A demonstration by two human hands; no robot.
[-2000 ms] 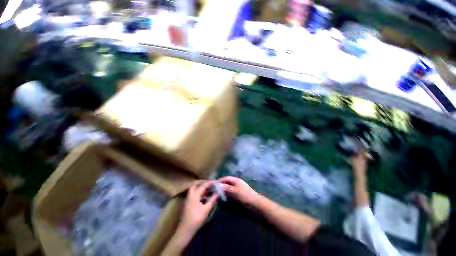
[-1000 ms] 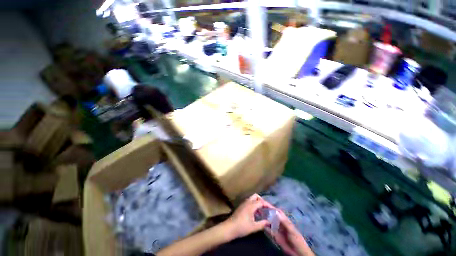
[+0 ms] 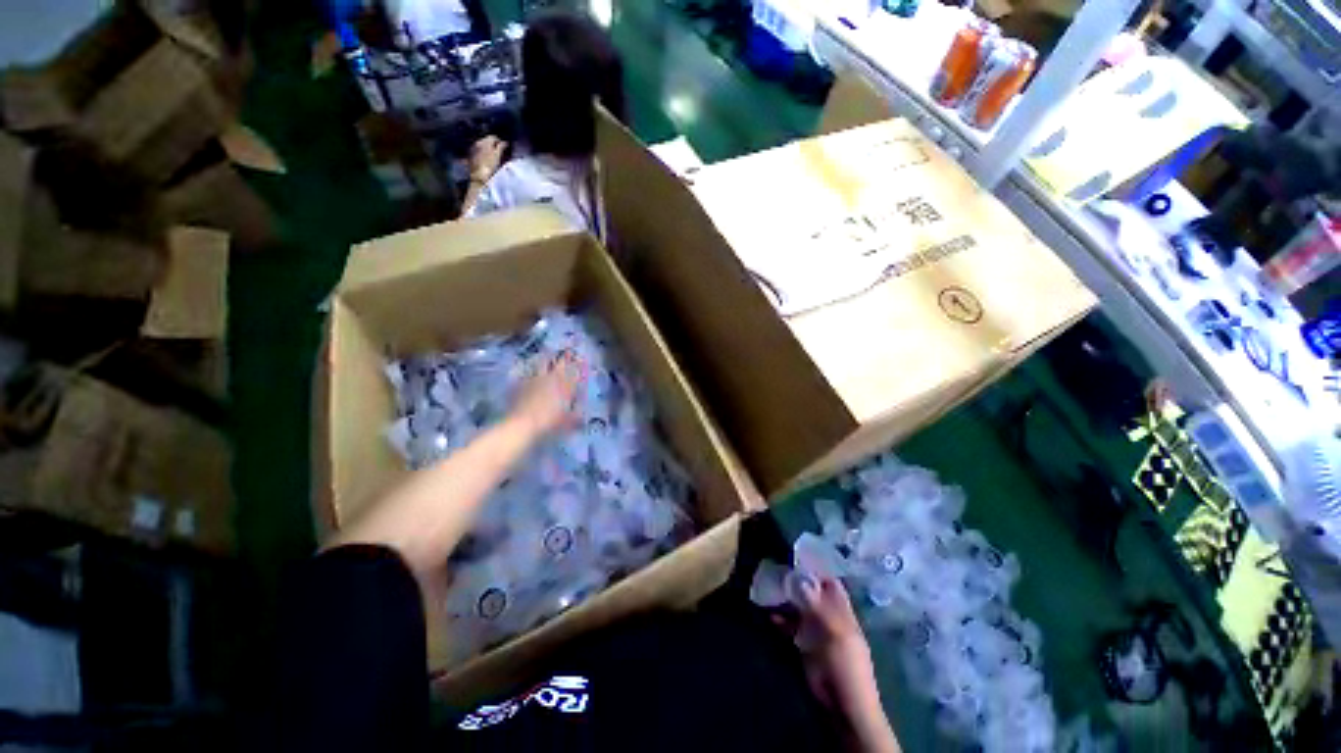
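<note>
Translucent whitish fan blades [image 3: 558, 541] with dark-ringed hubs fill an open brown carton [image 3: 350, 397] in front of me. My left hand [image 3: 547, 397] reaches into the carton, with its blurred fingers among the blades near the far part; whether it grips one cannot be told. My right hand [image 3: 824, 615] is to the right of the carton's near corner. It holds a translucent fan blade [image 3: 813, 559] up at its fingertips. More loose blades [image 3: 941, 566] lie in a heap on the green bench, right of this hand.
A closed printed carton [image 3: 882, 250] stands beside the open one. A dark-haired person [image 3: 566, 88] sits beyond. Flattened and empty cartons [image 3: 103, 427] lie at left. The white shelf [image 3: 1088, 236] holds orange cans [image 3: 963, 66]. Black housings [image 3: 1132, 662] and a yellow tray [image 3: 1250, 603] are at right.
The view has swung left and down over the open carton. My hands, together around a small translucent piece before, are apart; my left hand has moved into the carton.
</note>
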